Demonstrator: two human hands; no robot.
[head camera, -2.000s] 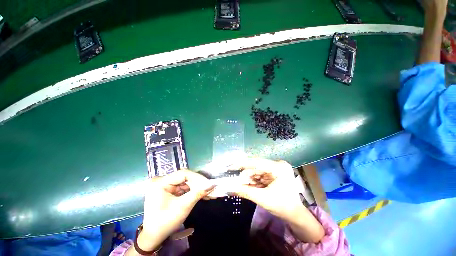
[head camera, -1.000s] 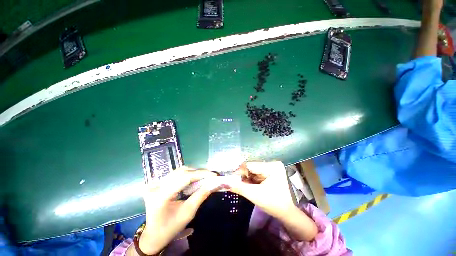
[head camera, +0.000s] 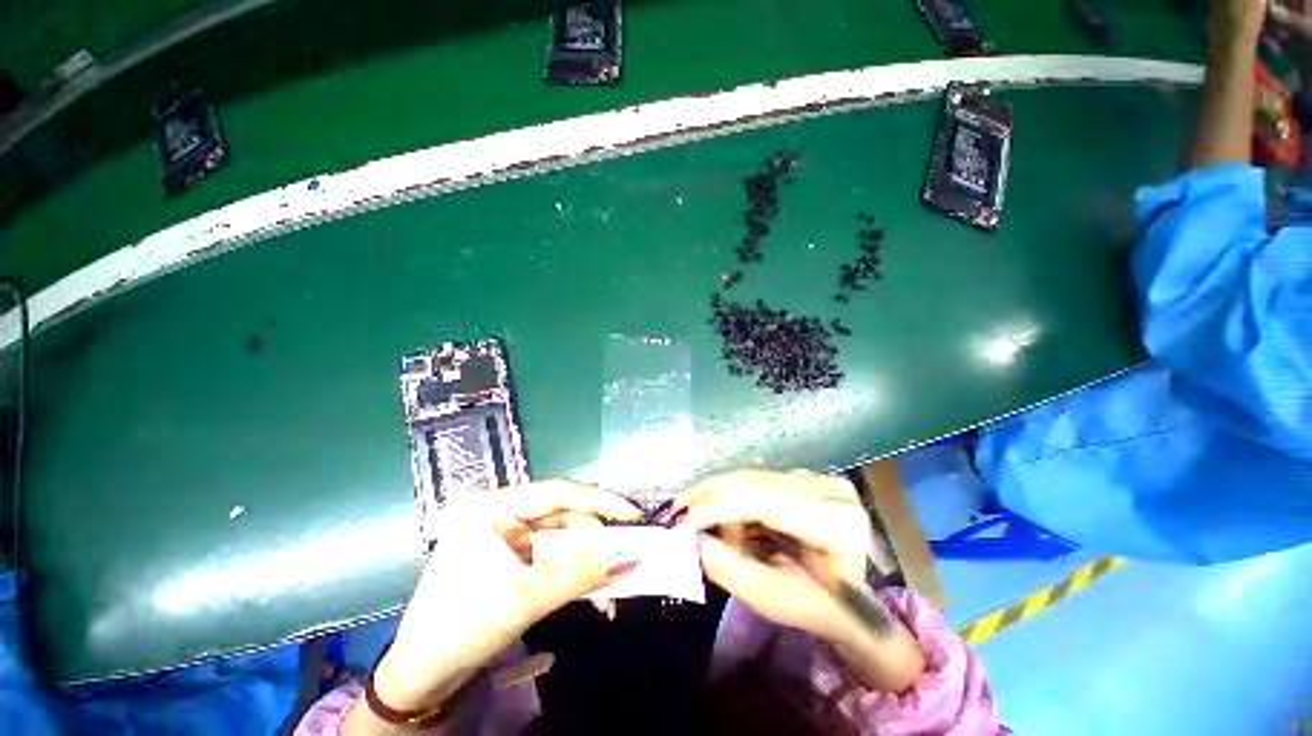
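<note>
My left hand and my right hand meet at the bench's front edge. Both pinch a small white strip between thumbs and fingers. The clear dot sheet lies on the bench just beyond my fingers, its near end in glare, with rows of tiny white dots below my hands. The opened phone mid-frame lies to the left, board end away from me, its near end hidden behind my left hand. A dark narrow thing shows at my right palm; I cannot tell what it is.
A heap of small black parts lies right of the sheet. A waiting phone lies at the bench's right. More phones lie on the belt beyond the white rail. A neighbour's blue sleeve is at the right edge.
The white strip now shows broadly between my hands, where before it was mostly hidden. My right hand has shifted slightly. The phones on the belt have moved left.
</note>
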